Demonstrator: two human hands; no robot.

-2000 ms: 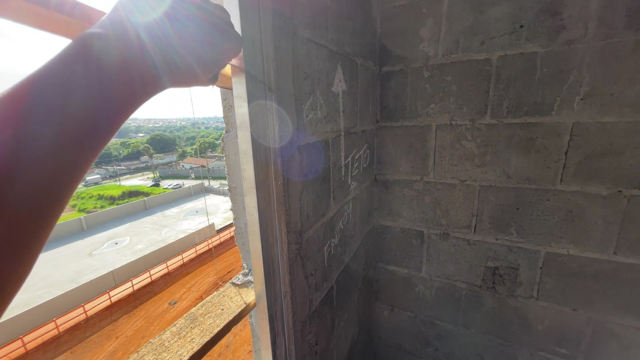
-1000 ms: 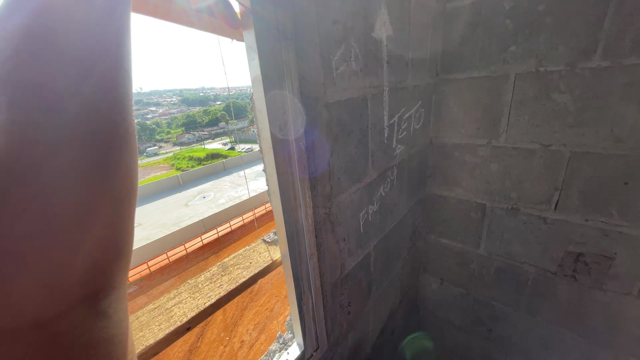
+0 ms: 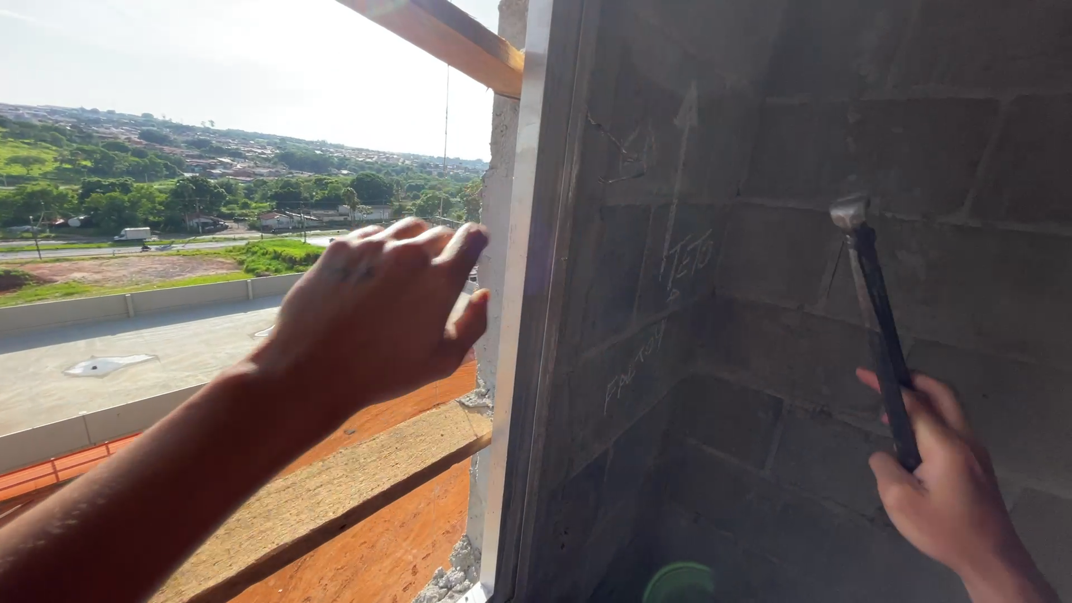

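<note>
My left hand (image 3: 381,310) is raised in the opening, empty, with its fingers spread and slightly bent, just left of a metal frame profile (image 3: 519,251) that runs up the edge of the wall. On the right, my right hand (image 3: 942,469) grips a hammer (image 3: 883,335) by its dark handle, with the metal head up. The hammer stands in front of the grey concrete block wall (image 3: 837,352). Chalk marks and an arrow (image 3: 682,176) show on the block face beside the frame.
A wooden board (image 3: 335,486) lies low across the outside of the opening, and a wooden beam (image 3: 452,42) crosses above. Beyond is a drop to orange soil (image 3: 394,519) and a concrete slab (image 3: 193,360). A green round object (image 3: 680,582) sits at the bottom.
My left hand, high at the frame two seconds ago, is now lower and off the frame. My right hand with the hammer has come into view.
</note>
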